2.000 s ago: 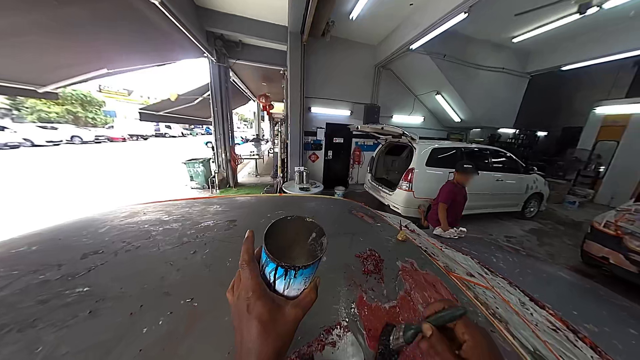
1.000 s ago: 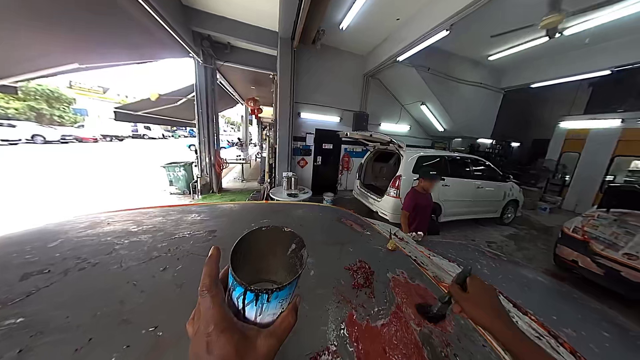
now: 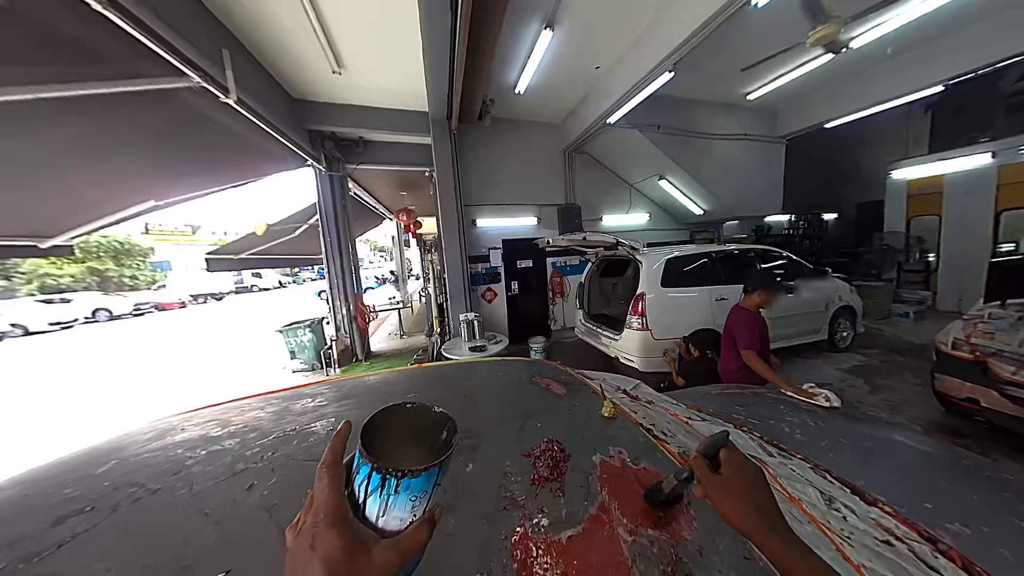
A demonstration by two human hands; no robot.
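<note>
My left hand [image 3: 348, 512] is wrapped around an open blue-and-white can [image 3: 404, 468], its rim and side streaked with dark drips. The can is tilted a little over the grey vehicle panel [image 3: 264, 472]. My right hand [image 3: 732, 484] grips a dark-handled paintbrush [image 3: 676, 484]; its dark bristles rest on or just above a red patch [image 3: 632, 500] on the panel. Loose dark red flakes [image 3: 548, 464] lie left of the brush. I cannot tell how much the can holds.
Taped white masking sheet [image 3: 792, 472] runs along the panel's right edge, near a small yellowish lump [image 3: 609, 408]. Beyond, a person in a maroon shirt [image 3: 744, 344] holds a white cloth [image 3: 816, 395]. Another person crouches beside a white van [image 3: 720, 296]. A round table [image 3: 475, 346] stands ahead.
The brush has moved forward over the red patch from nearer my body. The person in maroon now leans over the far dark panel with the cloth. A second, crouching person has come into sight.
</note>
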